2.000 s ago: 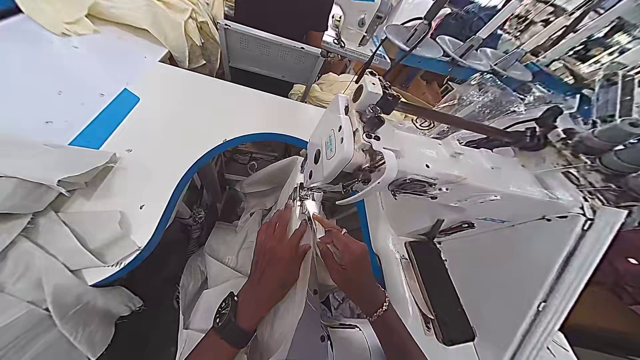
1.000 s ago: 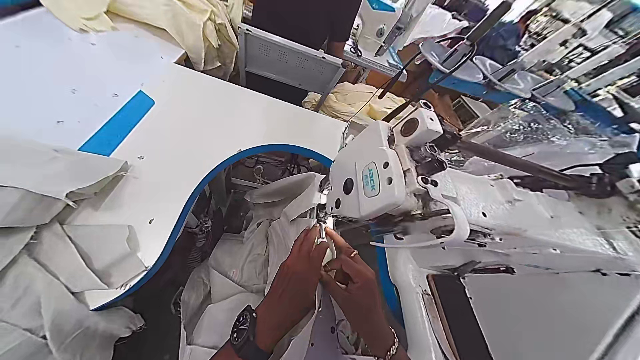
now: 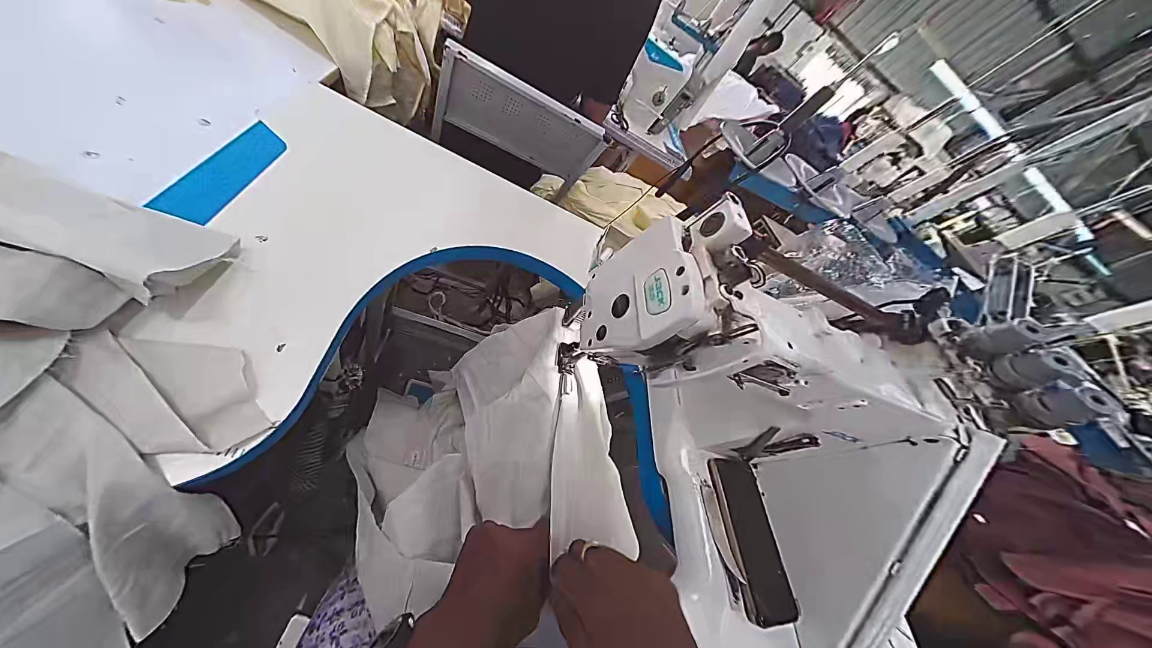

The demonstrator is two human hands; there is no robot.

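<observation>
White fabric point(image 3: 513, 414) runs down from the needle area of a Jack industrial sewing machine point(image 3: 648, 297), over the cut-out in the table. Its upper end lies at the lit presser foot point(image 3: 569, 357). Low in the view, my left hand point(image 3: 504, 567) grips the cloth left of a long edge or seam. My right hand point(image 3: 607, 585), with a ring on one finger, pinches the strip just right of it. The two hands are close together, well below the presser foot. Their fingertips are partly hidden by the knuckles and the cloth.
White cut pieces point(image 3: 135, 387) are heaped on the white table point(image 3: 396, 198) at left, some hanging over its blue edge. A dark phone-like slab point(image 3: 754, 540) lies on the machine bed at right. Yellow cloth point(image 3: 621, 198) lies behind the machine. A person in dark clothing point(image 3: 558, 45) is beyond the table.
Both hands have moved from close by the presser foot down along the fabric, away from the needle. More of the cloth shows between them and the foot. The view has shifted.
</observation>
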